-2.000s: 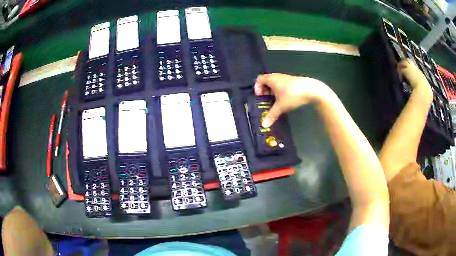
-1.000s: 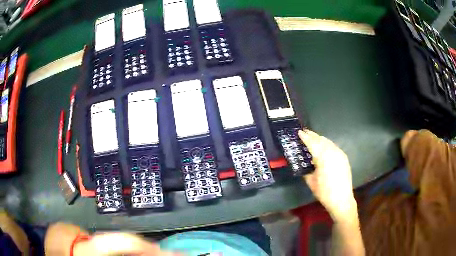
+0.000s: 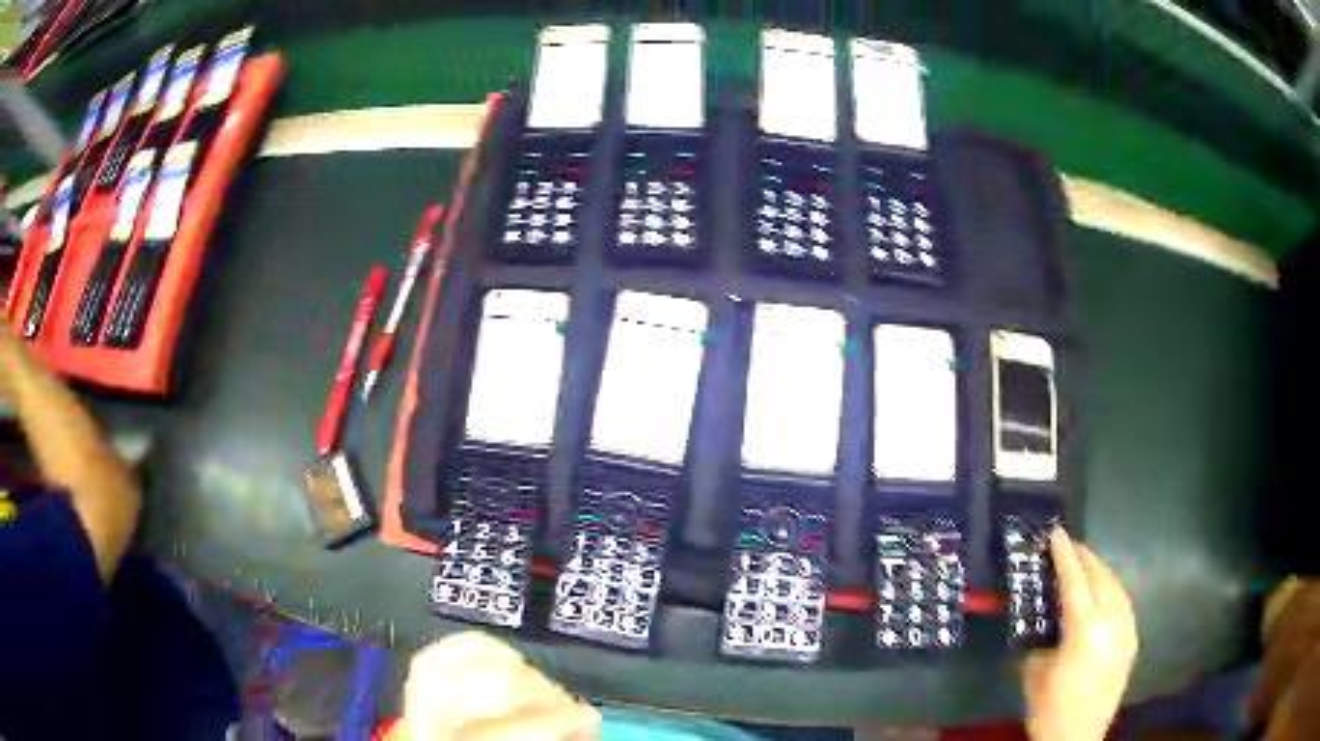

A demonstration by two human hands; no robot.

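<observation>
Several open flip phones lie in two rows in a black foam tray [image 3: 999, 203]; most displays are lit white. The rightmost front phone [image 3: 1026, 405] is open, its display dark inside a pale frame. My right hand [image 3: 1089, 630] is at this phone's keypad, fingertips on its right edge; whether it grips the phone is unclear. My left hand [image 3: 485, 692] is at the bottom edge, partly cut off and blurred, below the front row's keypads; its fingers are not clear. The back right pocket holds no phone.
Two red pens [image 3: 352, 362] and a small brown-grey block [image 3: 337, 500] lie left of the tray. A red tray [image 3: 181, 275] of open phones is at the far left. A person's arm [image 3: 80, 449] is at the left edge, and a brown sleeve [image 3: 1293, 637] at the right.
The rightmost front phone, closed two seconds ago, is open. My right hand has moved from its top to its keypad. My left hand has come in at the bottom. The view has swung left.
</observation>
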